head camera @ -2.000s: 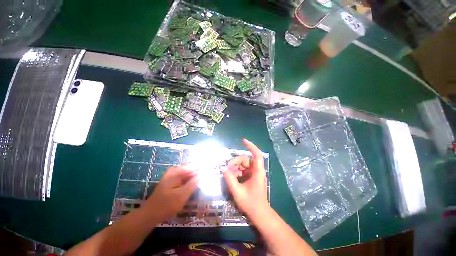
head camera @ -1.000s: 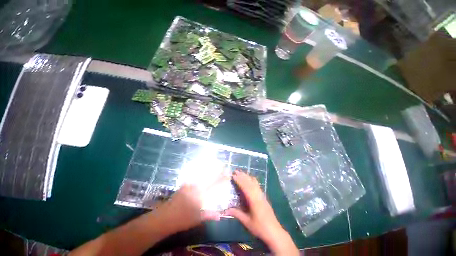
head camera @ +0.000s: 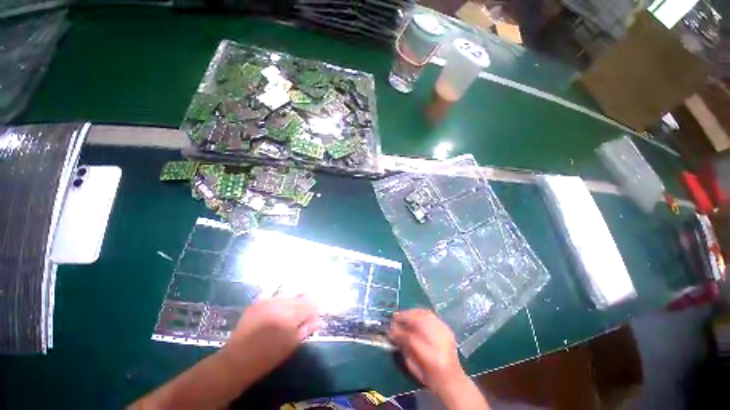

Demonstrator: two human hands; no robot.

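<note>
A clear gridded sheet lies flat in front of me, with dark pieces along its lower row; white glare hides its middle. My left hand rests on its lower middle, fingers curled; whether it holds anything cannot be told. My right hand is at its lower right corner, fingertips together at the edge; what they hold, if anything, is unclear. A loose pile of small circuit boards lies just beyond the sheet, below a clear tray heaped with green and grey boards.
A second clear tray with one small board lies to the right, then a long white packet. At left are a stack of dark gridded sheets and a white smartphone. Two cups stand at the back.
The view has shifted, so things sit further left. Both hands have moved from the sheet's middle to its near edge, and my right hand has moved apart to the lower right corner.
</note>
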